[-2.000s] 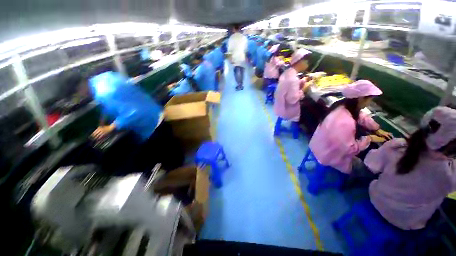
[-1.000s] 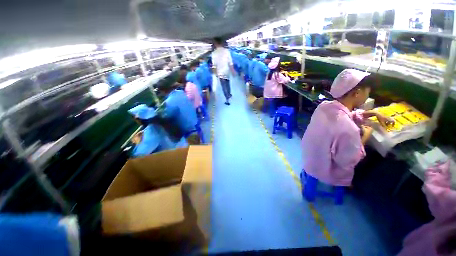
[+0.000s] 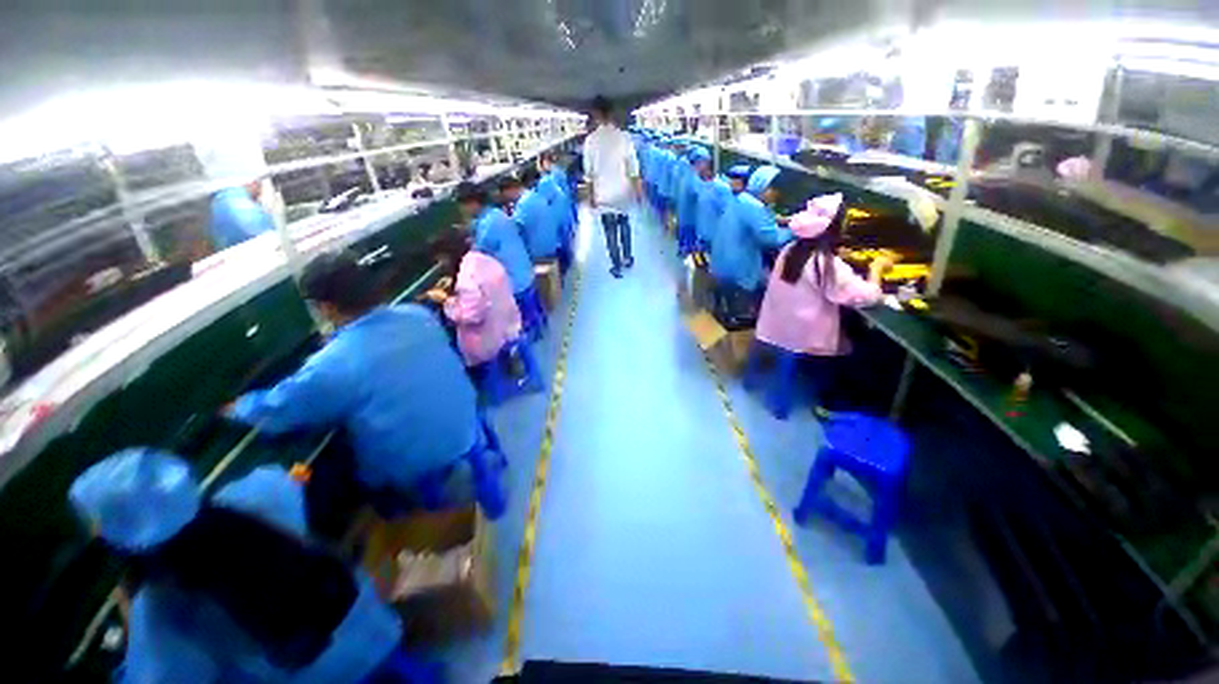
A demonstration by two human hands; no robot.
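Observation:
The dark edge of a black tray (image 3: pixel 668 672) shows at the bottom middle of the head view. Only its far rim is in the picture; its compartments and contents are cut off. Neither my left hand nor my right hand is in view, so how the tray is held is hidden.
A blue aisle floor (image 3: pixel 635 441) runs ahead between yellow-black tape lines. A person in a white shirt (image 3: pixel 612 167) is ahead in the aisle. Seated workers line both benches. A blue stool (image 3: pixel 858 474) stands at the right, a cardboard carton (image 3: pixel 435 568) at the left.
The view has moved forward along the aisle. The large carton on the left and the nearer pink-smocked workers on the right have passed out of view. The tray edge stays at the bottom.

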